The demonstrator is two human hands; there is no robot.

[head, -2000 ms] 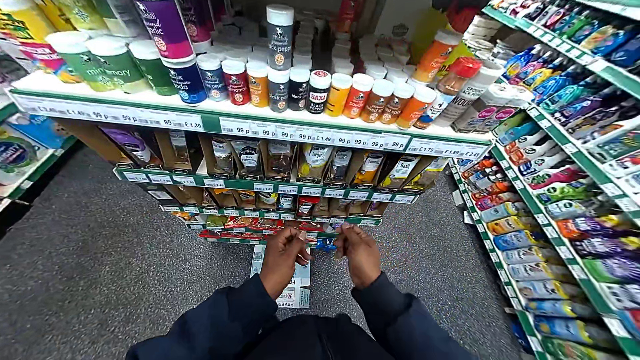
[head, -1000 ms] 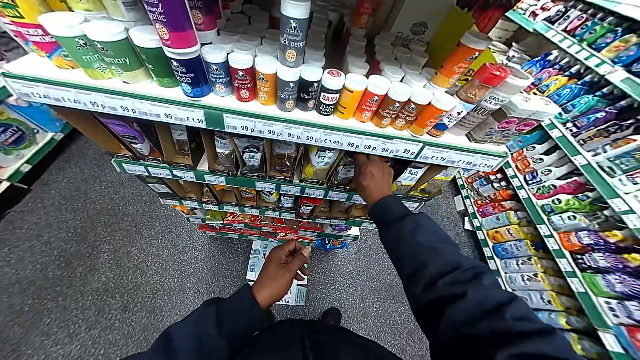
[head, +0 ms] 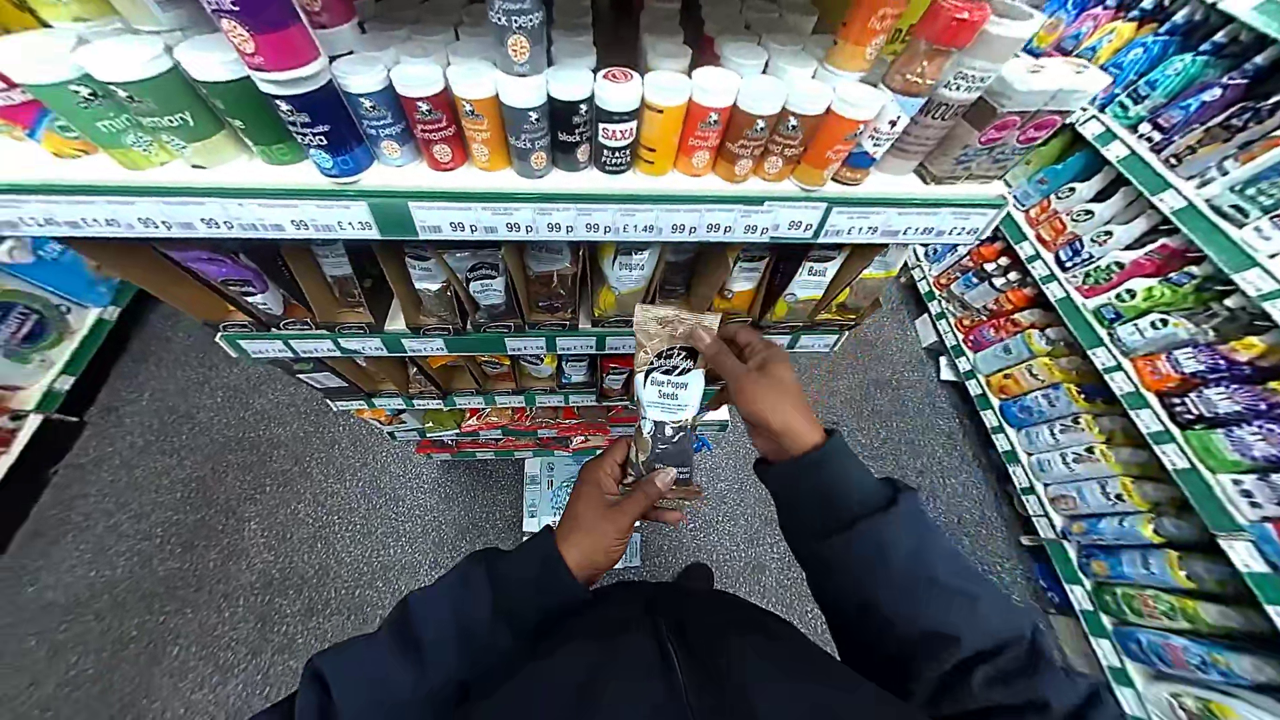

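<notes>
A Greenfields packet of blue poppy seeds [head: 668, 400] is held upright in front of the spice shelves, its printed front facing me. My left hand [head: 612, 505] grips its bottom end, thumb over the front. At its top right edge, my right hand [head: 755, 385] pinches the packet between thumb and fingers. Behind it, cardboard trays hold more spice packets, among them an oregano packet [head: 625, 280] and a basil packet [head: 805, 285].
Spice jars, one a Saxa black pepper jar [head: 617, 125], line the top shelf above a price strip [head: 620, 222]. Cleaning products fill the shelving [head: 1110, 400] on the right. Low down, a printed carton [head: 548, 490] lies on the speckled floor [head: 330, 560].
Both hands were empty two seconds ago. My right hand then reached into the upper packet tray, and now the poppy seed packet is out in front, held by both hands.
</notes>
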